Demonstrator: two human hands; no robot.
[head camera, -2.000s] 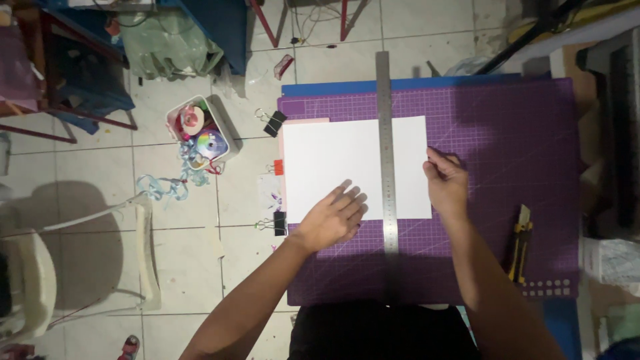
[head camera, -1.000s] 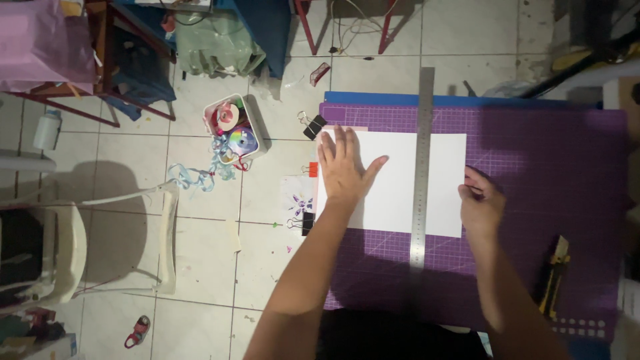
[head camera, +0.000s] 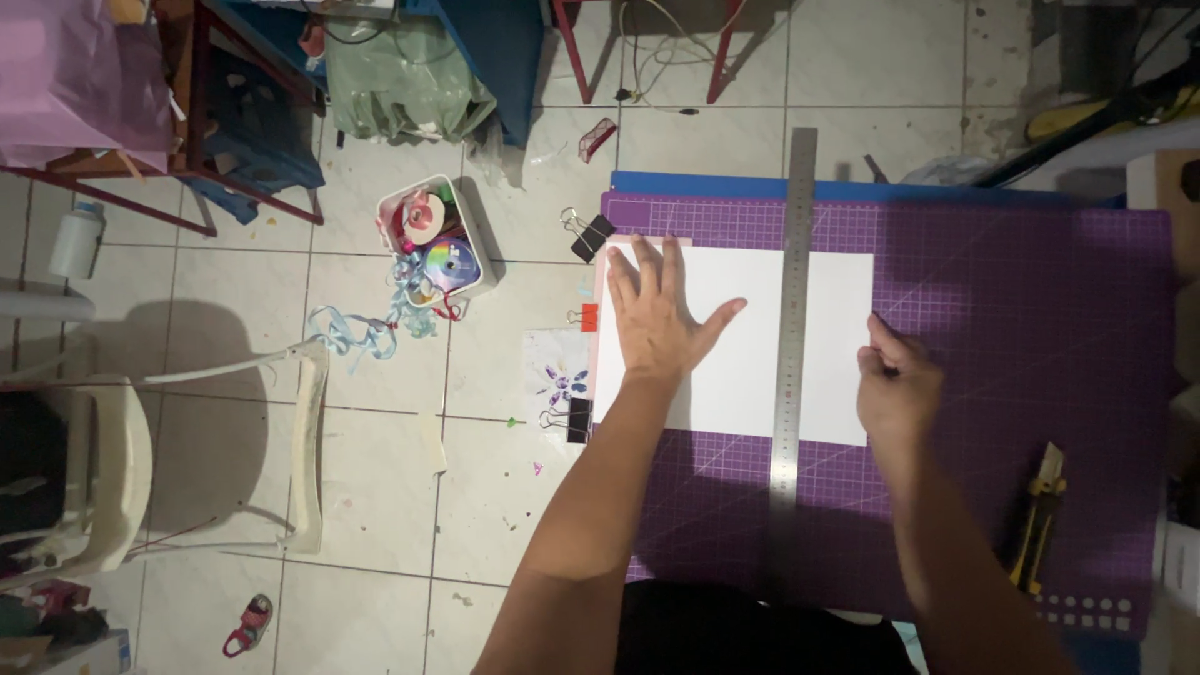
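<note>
My left hand (head camera: 656, 314) lies flat with fingers spread on the left part of a white paper sheet (head camera: 731, 375). The right edge of that sheet is pinched between thumb and finger of my right hand (head camera: 895, 375). Across the paper runs a long steel ruler (head camera: 793, 319), which neither hand touches. Beneath is a purple cutting mat (head camera: 1022, 347) with a grid. A black binder clip (head camera: 591, 238), an orange one (head camera: 588, 318) and another black one (head camera: 578, 420) grip the left edge, where a pink strip shows. A yellow utility knife (head camera: 1039, 525) rests at the right.
A blue board (head camera: 712, 183) shows under the mat's far edge. Left on the tiled floor stands a white basket (head camera: 478, 248) of ribbon rolls, with loose blue ribbon (head camera: 352, 333) beside it. A white chair (head camera: 309, 450) is further left; red-legged furniture (head camera: 572, 56) stands at the back.
My left hand has moved from the lower middle of the paper up to its left part, fingers now spread. My right hand stays at the right edge. The view has shifted.
</note>
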